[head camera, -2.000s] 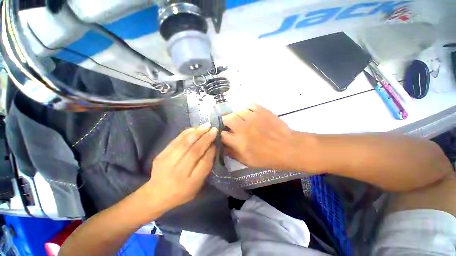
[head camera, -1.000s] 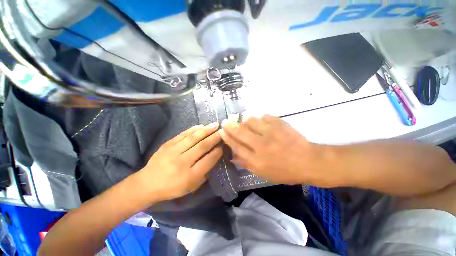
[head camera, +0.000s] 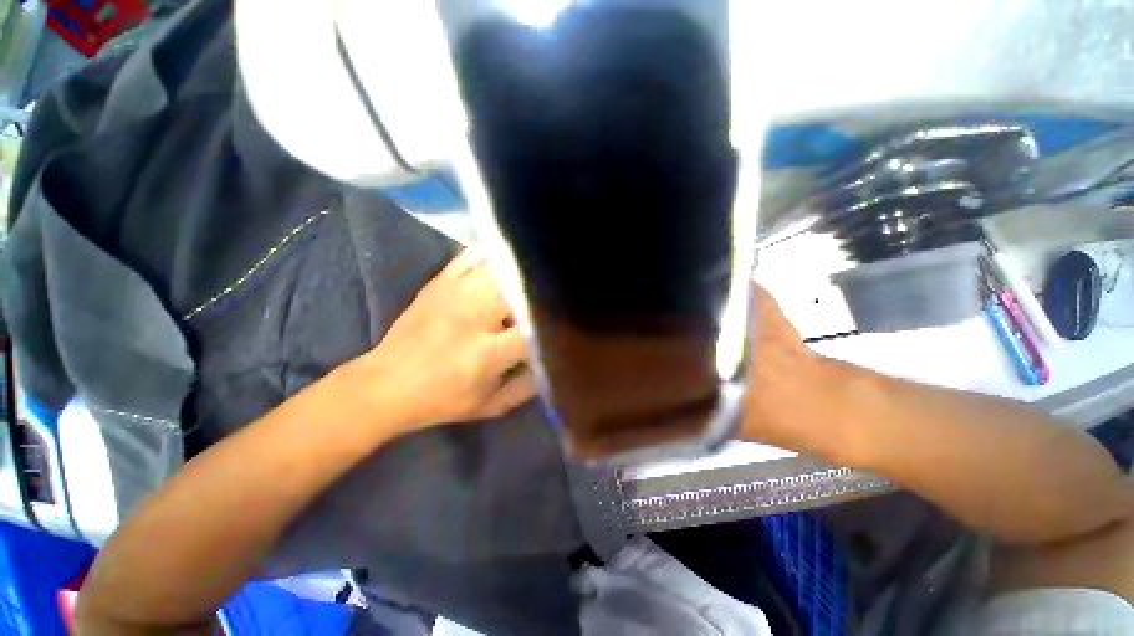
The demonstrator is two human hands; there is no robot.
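A dark grey garment panel (head camera: 280,267) with pale stitch lines lies heaped at the left and runs under my left hand down over the table's front edge. My left hand (head camera: 454,342) rests on the cloth; its fingertips are partly hidden. My right hand (head camera: 774,360) is mostly hidden behind a large shiny dark machine part (head camera: 609,224) close to the camera. The needle area and what the fingers hold are hidden behind this part.
The white machine head (head camera: 895,56) spans the top. Right of it on the white table are pink and blue pens (head camera: 1017,336) and a black oval object (head camera: 1072,295). A tape-like strip (head camera: 746,495) runs along the front edge. A blue crate (head camera: 806,565) stands below.
The camera view has shifted and the shiny machine part now covers the middle, hiding the needle area and most of my right hand. The machine lettering has gone out of sight.
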